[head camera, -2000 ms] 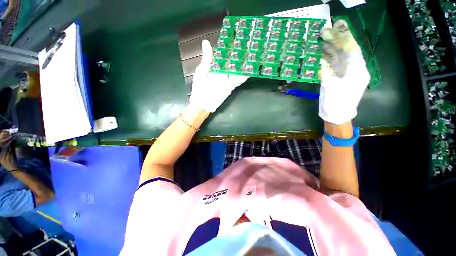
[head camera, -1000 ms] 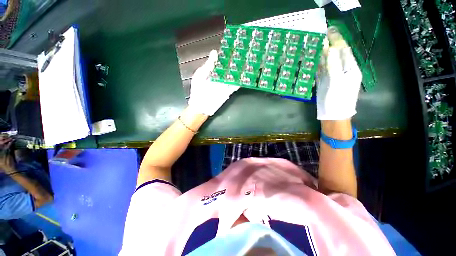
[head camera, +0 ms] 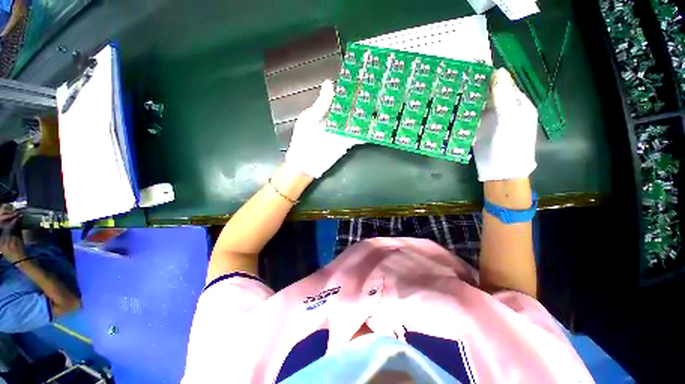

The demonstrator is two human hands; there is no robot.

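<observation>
A green PCB panel (head camera: 409,101) with a grid of identical small boards is held up over the dark green bench, tilted down to the right. My left hand (head camera: 317,139), in a white glove, grips its left edge with the thumb on top. My right hand (head camera: 508,131), in a white glove, grips its right edge. The fingers under the panel are hidden. Behind it lies a white label sheet (head camera: 451,37), partly covered. A brown grooved plate (head camera: 300,71) lies to the left, partly behind my left hand.
Thin green rails (head camera: 537,86) lie right of the sheet. A black compartment tray (head camera: 638,112) with loose green boards stands far right. A clipboard (head camera: 94,135) with papers and small loose pieces (head camera: 153,116) lie left. A person's arm (head camera: 45,277) shows at far left.
The panel has moved down towards me and tilted further, its right end lower. Both hands still hold it. The blue-handled tool seen below it before is now hidden.
</observation>
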